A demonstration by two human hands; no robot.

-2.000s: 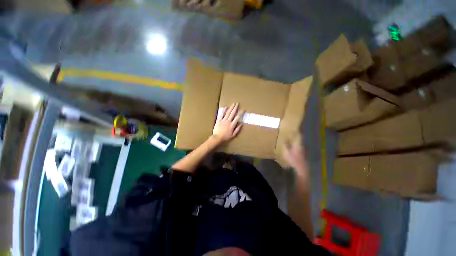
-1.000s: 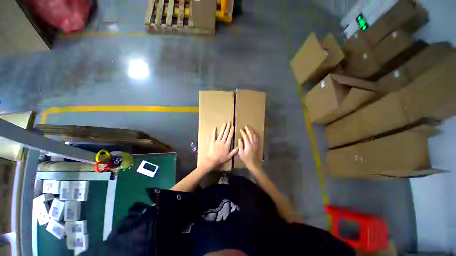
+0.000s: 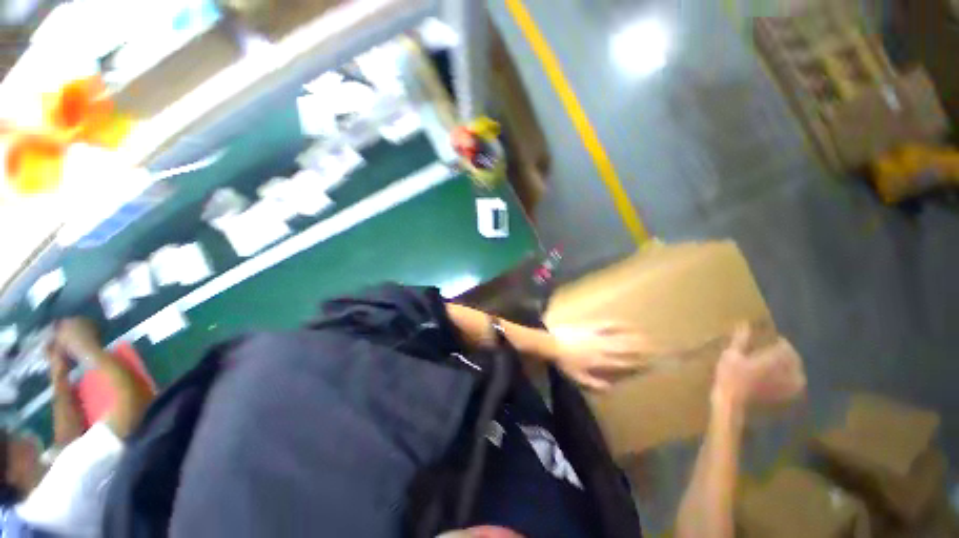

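The brown shipping carton (image 3: 673, 289) stands right of the bench end, its top flaps folded over. The picture is blurred. My left hand (image 3: 599, 352) lies with spread fingers on the near left part of the carton top and grips nothing. My right hand (image 3: 759, 370) is at the carton's right edge, fingers bent; whether it grips the edge is unclear.
The green workbench (image 3: 368, 236) holds many small white boxes (image 3: 252, 226), a white card (image 3: 492, 218) and scissors (image 3: 473, 145). Orange items (image 3: 53, 131) are upper left. Another person's arms (image 3: 100, 368) are lower left. Brown cartons (image 3: 883, 436) and a pallet (image 3: 831, 79) stand right.
The view has swung left, showing more bench and another person. The open flaps were folded down earlier. My right hand has moved from the flap top to the carton's right edge.
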